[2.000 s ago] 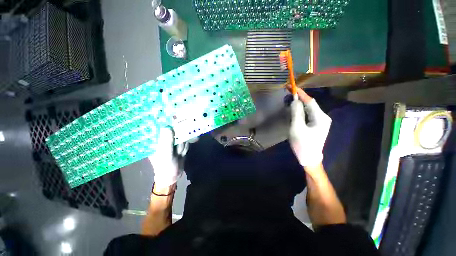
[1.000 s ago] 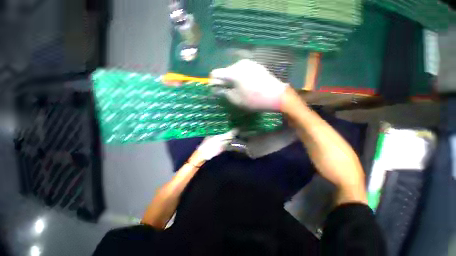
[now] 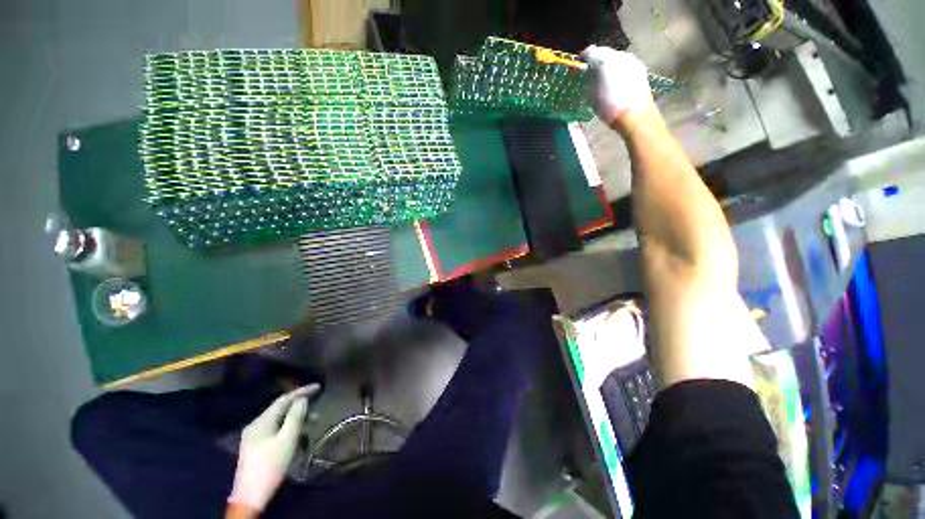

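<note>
My right hand (image 3: 617, 83), in a white glove, is at the far right end of the bench. It is closed around the orange brush (image 3: 560, 59), which points left along the top edge of a green board (image 3: 522, 73) in the smaller row. Whether the hand also grips this board is unclear. My left hand (image 3: 269, 451), gloved, is low over my lap, with no board in it. A large stack of green boards (image 3: 299, 132) with yellowish-green edges stands on the green mat (image 3: 233, 289).
A pale bottle (image 3: 99, 248) and a clear cup (image 3: 122, 301) with whitish contents stand at the mat's left. A black ribbed strip (image 3: 347, 274) lies before the stack. A dark slab (image 3: 543, 188) crosses the red-edged area. A black keyboard (image 3: 631, 400) is on the side desk.
The view has swung right. The board that my left hand held over the lap is no longer in it. My right hand has moved with the brush to the smaller row of boards.
</note>
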